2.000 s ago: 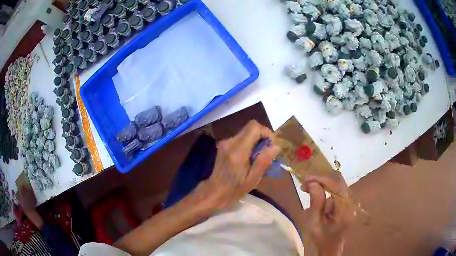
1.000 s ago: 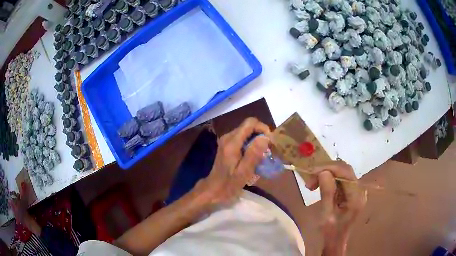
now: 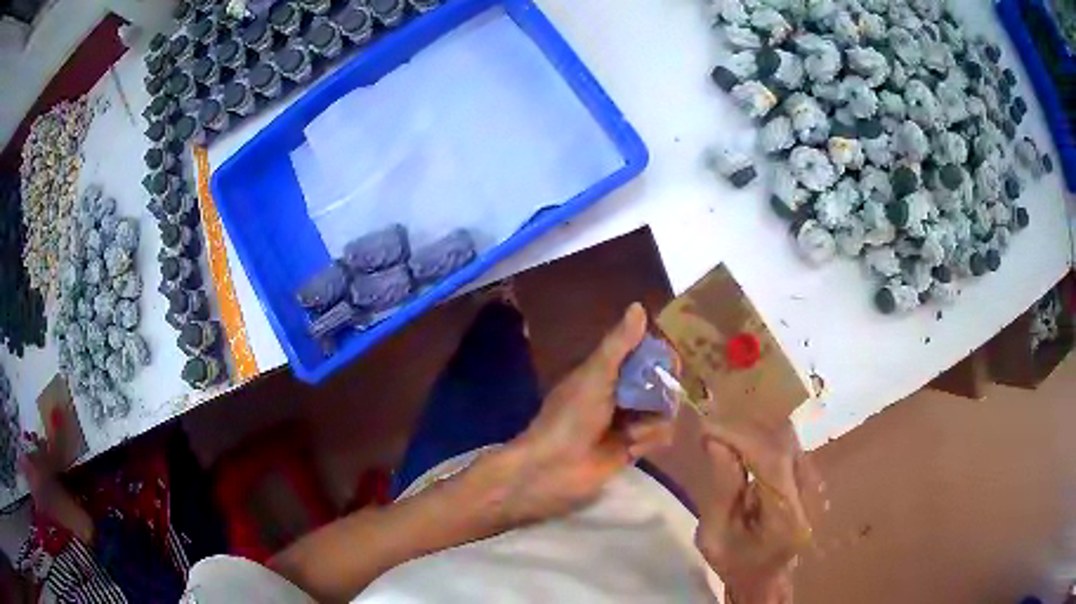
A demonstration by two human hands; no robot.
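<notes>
My left hand (image 3: 590,431) is shut on a purple-grey body piece (image 3: 645,375), held in front of the table edge, left of the brown glue board (image 3: 715,328). My right hand (image 3: 755,478) holds a thin pale applicator stick (image 3: 694,401). Its whitish tip is at the face of the body piece; whether it touches is hard to tell. A red spot (image 3: 743,350) is on the board. Several loose body pieces (image 3: 381,289) lie in the near left corner of the blue tray (image 3: 472,280).
A heap of whitish-grey head pieces (image 3: 873,142) lies at right. Rows of dark-topped figurines (image 3: 242,89) stand behind and left of the tray, near an orange strip (image 3: 224,266). More part heaps (image 3: 97,313) and another person's hand (image 3: 45,466) are at far left.
My left hand has turned, its thumb pointing up, so the body piece shows more. The stick tip has moved onto or near the piece's face. The table view has shifted slightly right.
</notes>
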